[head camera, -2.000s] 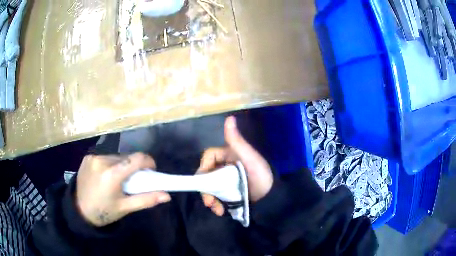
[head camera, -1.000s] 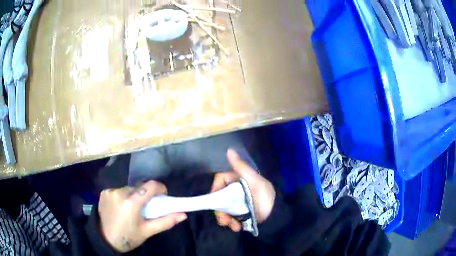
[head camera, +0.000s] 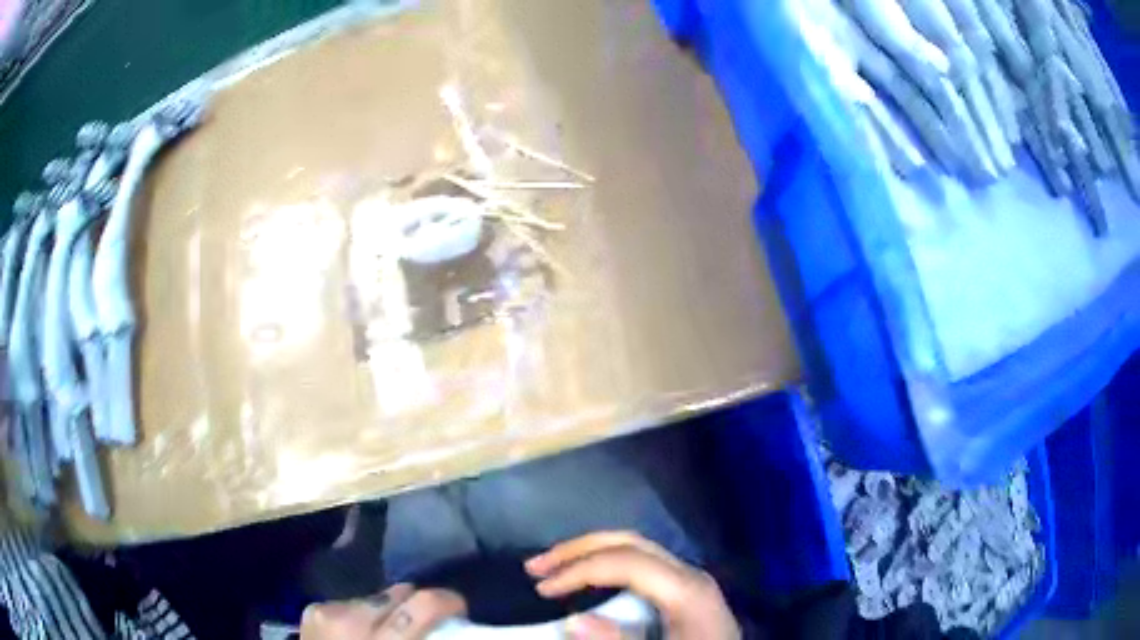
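Observation:
A pale grey-white leg part (head camera: 531, 631) lies between my hands at the bottom edge of the picture, over my lap; most of it is cut off. My left hand (head camera: 388, 615) is closed on its left end. My right hand (head camera: 644, 581) is at its right, foot end, fingers curved over it. The foot end and any sole plate on it are hidden or out of the picture. Both hands are partly cut off by the lower edge.
A white oval cup (head camera: 440, 235) stands on a dark pad on the taped cardboard (head camera: 663, 288), thin sticks (head camera: 519, 188) beside it. Several legs (head camera: 113, 275) lie at left. A blue tray (head camera: 863, 338) holds legs at right; sole plates (head camera: 938, 538) fill a lower bin. Striped fabric shows lower left.
The view has tilted up, so more of the table shows and my hands sit lower, partly cut off. My right hand's fingers now curve over the foot end; its thumb pointed up before.

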